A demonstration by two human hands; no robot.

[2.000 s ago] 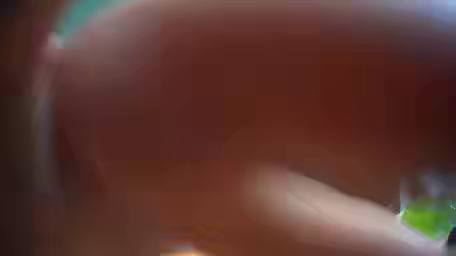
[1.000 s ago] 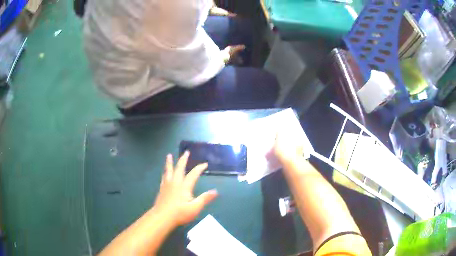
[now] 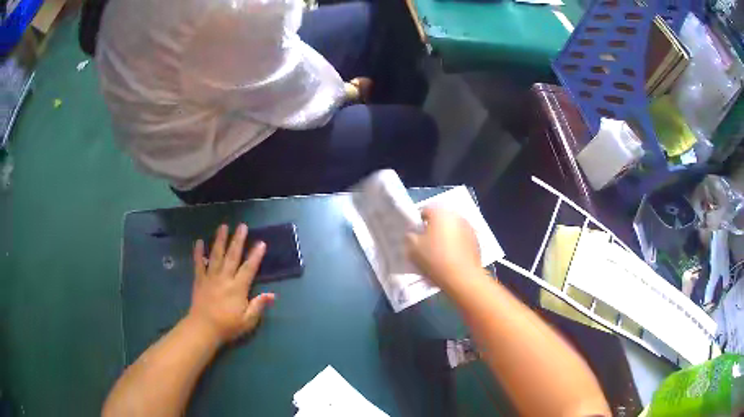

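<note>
My left hand (image 3: 226, 289) lies spread on the dark green tabletop (image 3: 326, 326), its fingertips over the left part of a dark smartphone (image 3: 279, 251). My right hand (image 3: 445, 251) holds a printed white sheet (image 3: 385, 213) by its right side; the sheet is raised, bent and slightly blurred. Under it, more white paper (image 3: 465, 208) lies at the table's far right corner. Folded white slips (image 3: 334, 395) lie at the near edge, cut off by the picture. A small whitish object (image 3: 461, 352) with a dark side lies near my right forearm.
A seated person in a white top (image 3: 204, 89) is just beyond the table. At right, a white ladder-like frame (image 3: 558, 236) bears papers, with a blue perforated crate (image 3: 608, 61) behind it. A bright green package (image 3: 693, 392) is at the lower right.
The smartphone and my left hand have moved left. My right hand has shifted slightly left, and a sheet is now lifted and bent in it. The seated person has leaned left.
</note>
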